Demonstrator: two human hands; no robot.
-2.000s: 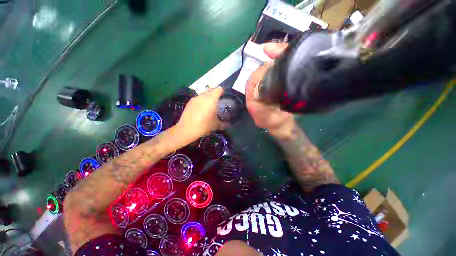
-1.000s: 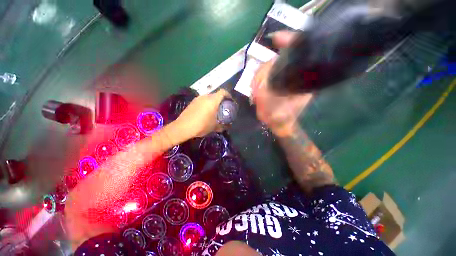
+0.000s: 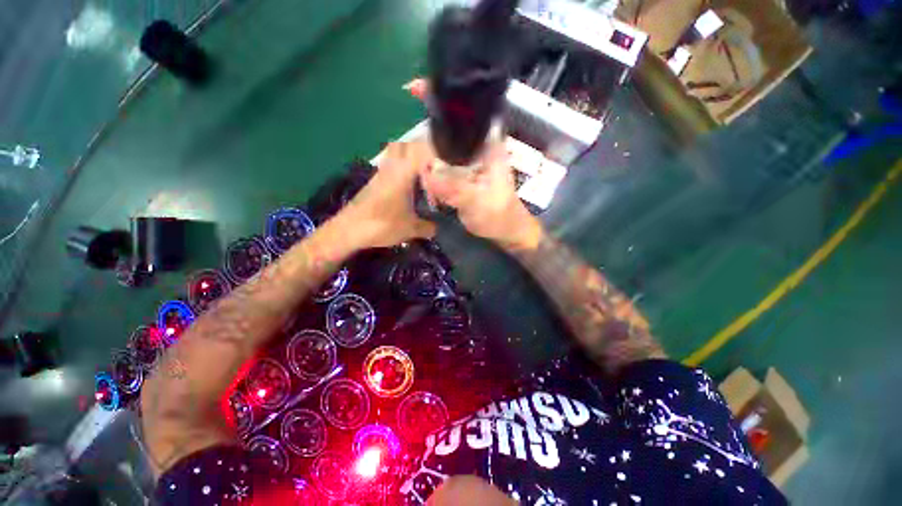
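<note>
My left hand (image 3: 393,193) holds a black cylindrical unit (image 3: 431,206), mostly hidden between my hands. My right hand (image 3: 483,193) is around the pale lower end of the electric screwdriver (image 3: 463,94), whose black body rises blurred toward the camera. The driver stands over the unit; its tip is hidden. The white and black screw feeder (image 3: 564,124) is just beyond my right hand.
Rows of round units (image 3: 350,318) lie around my left forearm, some glowing red, blue or orange. Loose black cylinders (image 3: 176,244) lie on the green conveyor at left. An open carton (image 3: 717,59) is behind the feeder. A small carton (image 3: 773,423) is at lower right.
My right hand and the screwdriver have moved left from the feeder onto the held unit. The feeder and open carton are now more exposed. The loose cylinders have shifted left.
</note>
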